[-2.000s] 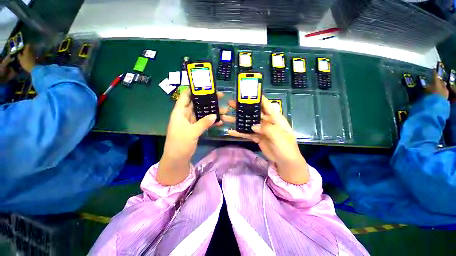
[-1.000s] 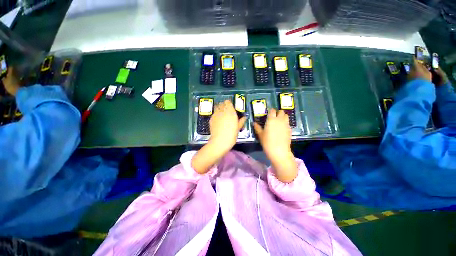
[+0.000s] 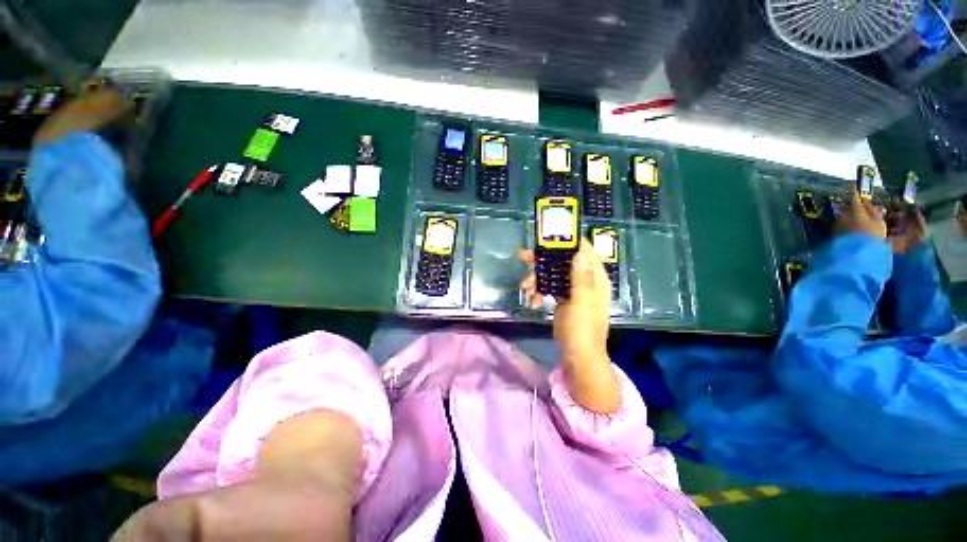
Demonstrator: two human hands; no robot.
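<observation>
My right hand (image 3: 586,291) holds a keypad phone (image 3: 557,246) upright over the front row of the clear blister tray (image 3: 679,315). The phone has a yellow frame and a lit whitish screen. Several phones lie in the back row of the tray; the leftmost (image 3: 451,159) has a bluish screen and no clear yellow frame. In the front row, one phone (image 3: 436,256) lies at the left and another (image 3: 604,254) is partly behind my right hand. Of my left arm, only bare skin near the wrist shows, large at the bottom left; the hand is cut off by the edge.
Green and white batteries (image 3: 363,215), small dark parts (image 3: 263,177) and a red-white marker pen (image 3: 186,199) lie left of the tray. Stacked trays (image 3: 520,37), a red pen (image 3: 644,107) and a fan (image 3: 843,21) are at the back. Blue-sleeved people work on both sides.
My left hand has left the tray and moved down out of the picture. My right hand has lifted a phone from the front row. The second front pocket now shows no phone.
</observation>
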